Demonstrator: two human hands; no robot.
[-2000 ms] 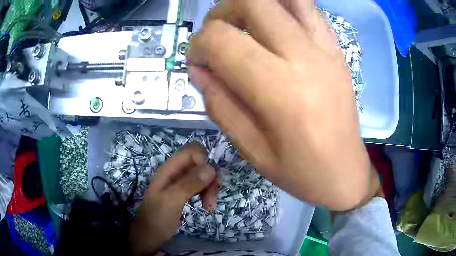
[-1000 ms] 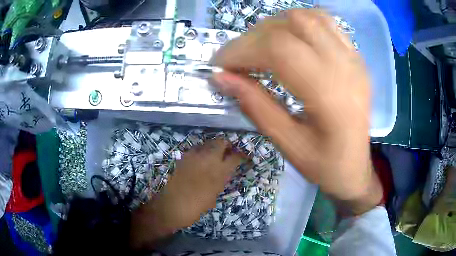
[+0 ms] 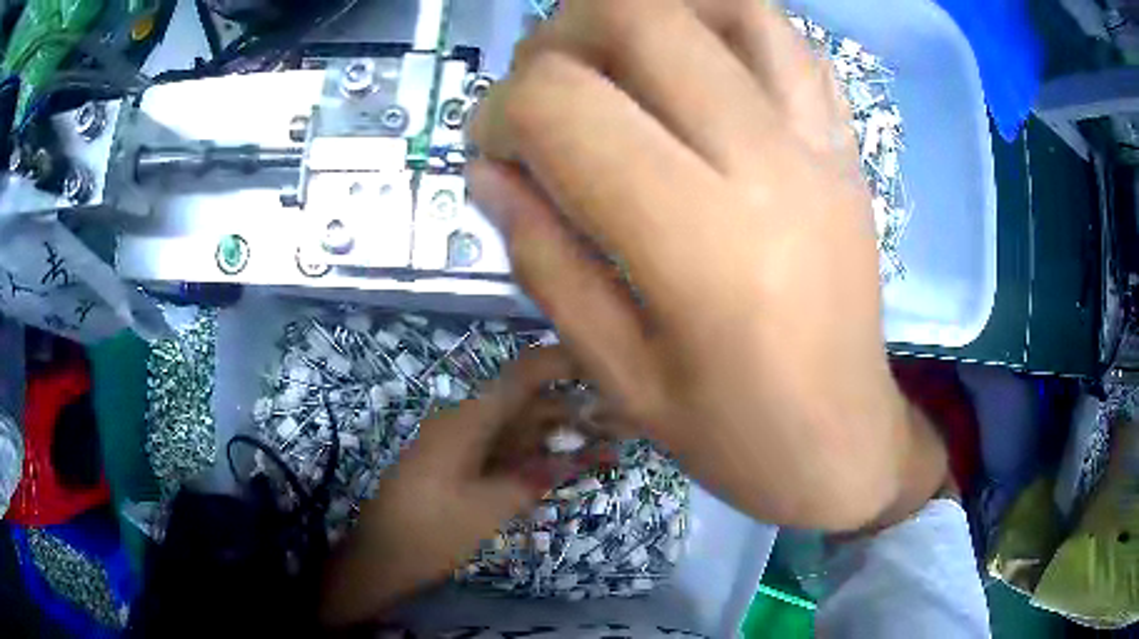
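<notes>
My right hand (image 3: 712, 262) is at the fixture (image 3: 362, 162), thumb and index finger pinched at its right side. A thin silvery piece, seemingly a pin part's leg (image 3: 445, 155), runs into the fingertips; its body is hidden behind them. My left hand (image 3: 462, 468) is over the work bin (image 3: 731, 537), palm partly up and blurred. A white-bodied pin part (image 3: 566, 441) shows at its fingers. Many loose pin parts (image 3: 600, 531) are heaped in the bin, partly hidden by both hands.
The collecting tray (image 3: 956, 225) with heaped parts is behind my right hand. The slide base plate (image 3: 187, 243) and push rod (image 3: 219, 159) lie left of the fixture. Small loose parts (image 3: 181, 412) are heaped left of the bin. A blue object (image 3: 999, 56) stands upper right.
My right hand moved right from the fixture with a silvery part, then back to it. My left hand reached into the heap and has risen with a white part at its fingers.
</notes>
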